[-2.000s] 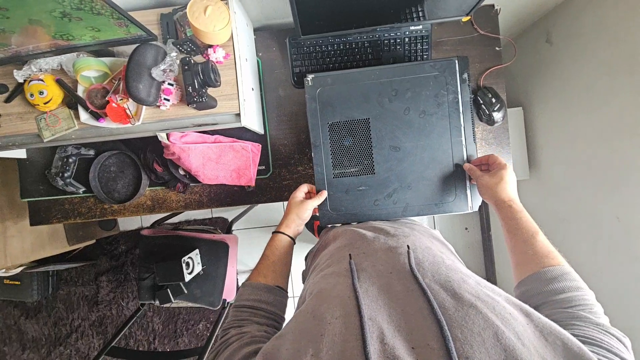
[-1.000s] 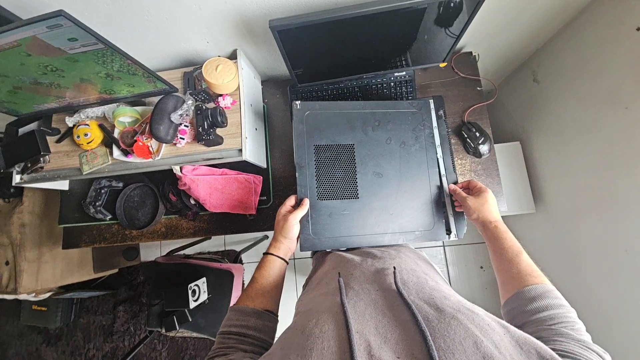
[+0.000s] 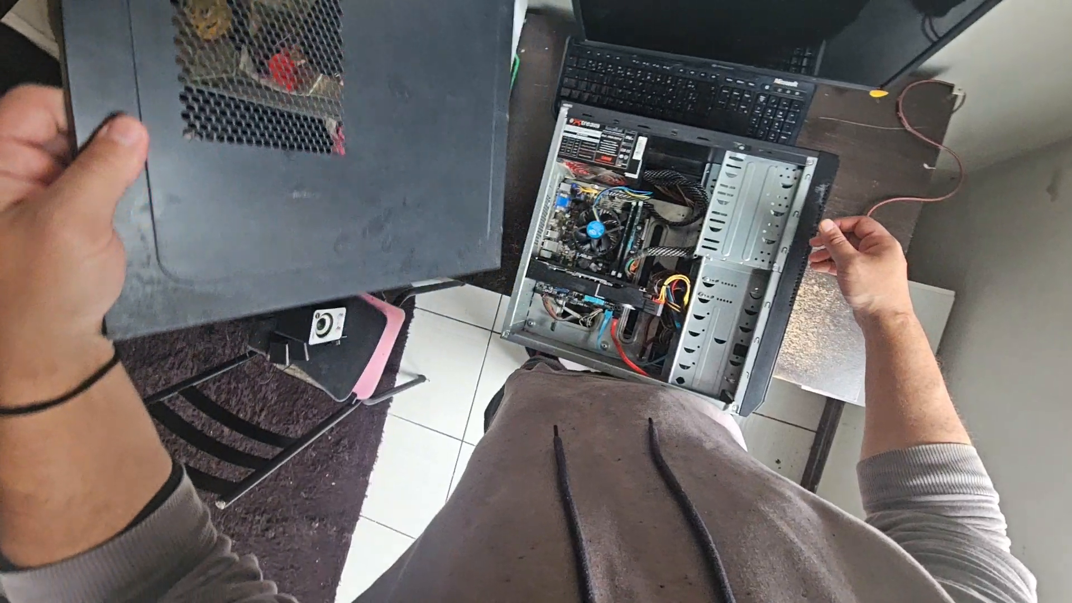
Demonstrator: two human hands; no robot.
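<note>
My left hand [image 3: 71, 218] grips the edge of the black metal side panel [image 3: 335, 201], raised at the upper left; through its mesh vent small colored objects show. The computer case [image 3: 741, 268] lies with its inside exposed, near my torso. In it are a power supply [image 3: 599, 144], a CPU cooler fan [image 3: 595, 229], a graphics card [image 3: 586, 285], colored cables [image 3: 672, 291] and metal drive bays [image 3: 749, 209]. My right hand [image 3: 863, 260] holds the case's front edge at the right between thumb and fingers.
Behind the case are a black keyboard [image 3: 678, 88] and a monitor [image 3: 720, 33] on the dark desk [image 3: 888, 151]. A red cable [image 3: 959, 167] curls at the right. A chair with a pink edge [image 3: 381, 343], bearing a small speaker [image 3: 327, 325], stands at the lower left over a dark rug.
The side panel has come off the case and moved left in my left hand, exposing the components. My right hand stays at the case's right edge.
</note>
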